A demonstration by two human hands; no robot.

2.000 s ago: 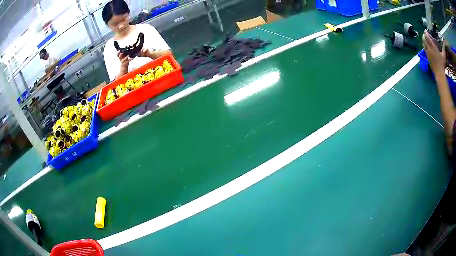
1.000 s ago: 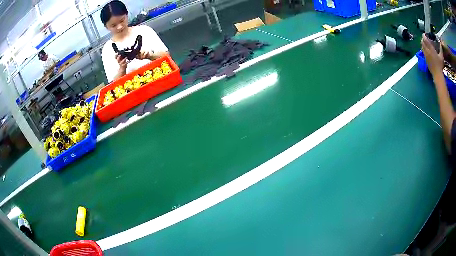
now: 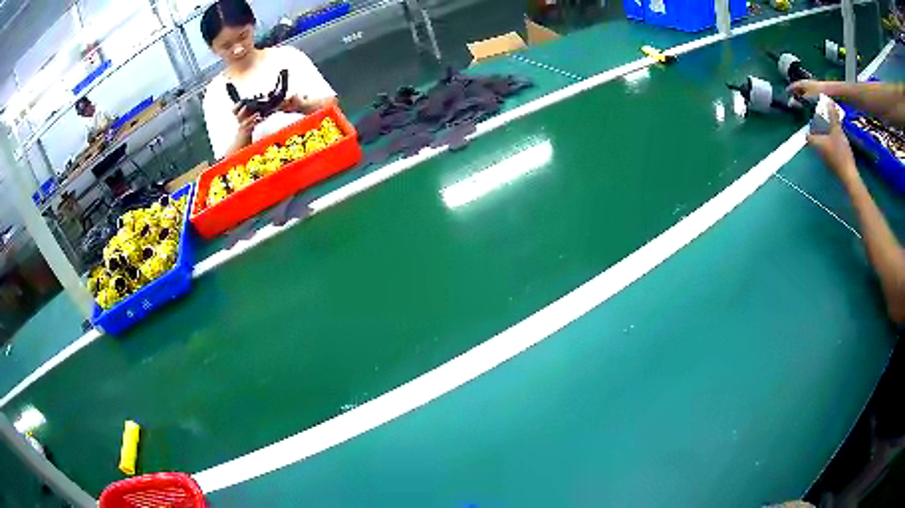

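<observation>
Neither of my hands can be made out. A tiny blue spot shows at the bottom edge, too small to identify. A red perforated basket (image 3: 152, 488) is cut off by the bottom edge at the lower left; its contents are hidden. A plain yellow tube (image 3: 130, 447) lies on the green belt (image 3: 397, 288) just behind the basket. A part-built microphone (image 3: 37, 445) is mostly hidden behind the post at the far left. Several microphone bodies (image 3: 759, 95) with white cylinders and black parts lie on the belt at the upper right.
A neighbour's hands (image 3: 832, 139) hold a whitish part by a blue bin (image 3: 878, 159). Across the belt, a person (image 3: 260, 84) holds a black curved part behind a red-orange bin (image 3: 283, 181). A blue bin (image 3: 149, 303) holds gold grilles; dark pieces (image 3: 437, 109) lie beside.
The yellow tube and far-left microphone have moved left along the belt. The microphone bodies at upper right have moved left too. The neighbour's hands have shifted left and down.
</observation>
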